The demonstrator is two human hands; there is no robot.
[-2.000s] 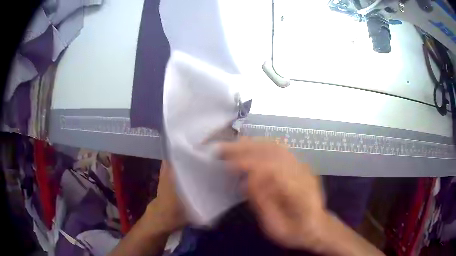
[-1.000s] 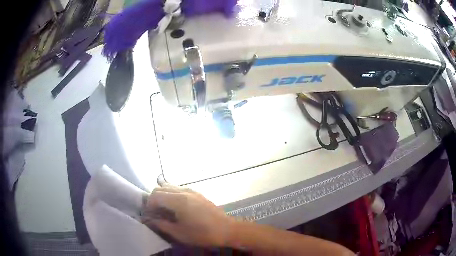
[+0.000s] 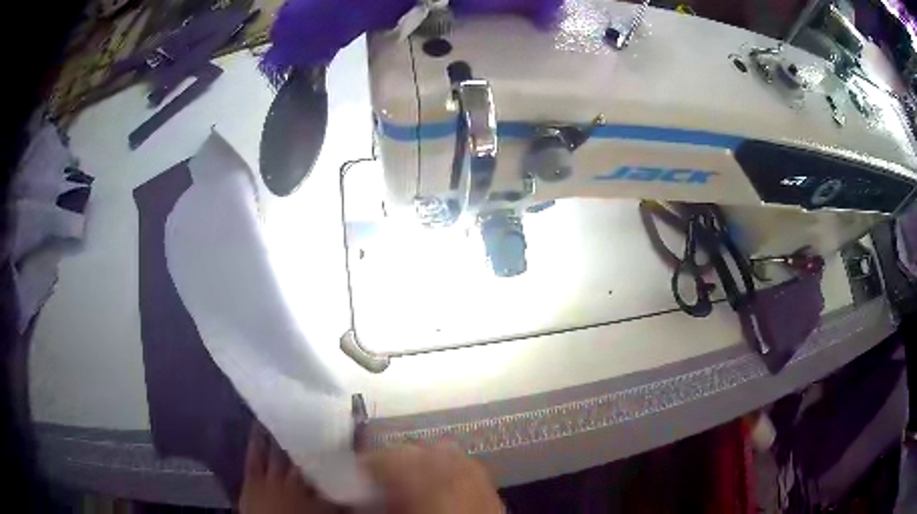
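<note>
A garment panel [image 3: 246, 301] lies at the left of the table with its pale lilac side up and its lower end over the front edge. A darker purple piece [image 3: 181, 331] lies under and beside it. My left hand [image 3: 277, 482] is at the panel's lower end, cut off by the picture's bottom edge; its fingers are partly under the cloth, and its grip cannot be told. My right hand [image 3: 427, 480] is blurred at the panel's lower right edge; its fingertips are hidden or smeared. A small dark bit [image 3: 359, 407] shows at the panel's edge above it.
A white sewing machine [image 3: 563, 141] with a blue stripe stands behind. Black-handled scissors [image 3: 719, 261], a reddish tool [image 3: 799, 261] and a purple scrap [image 3: 789, 316] lie right. A dark oval disc [image 3: 294, 136] hangs left of the head. Pale cloth pieces [image 3: 45, 221] lie far left.
The camera view has turned right and up since the first frame. The panel's folded lower part now lies flatter. My right hand has moved down, and my left hand is back in view.
</note>
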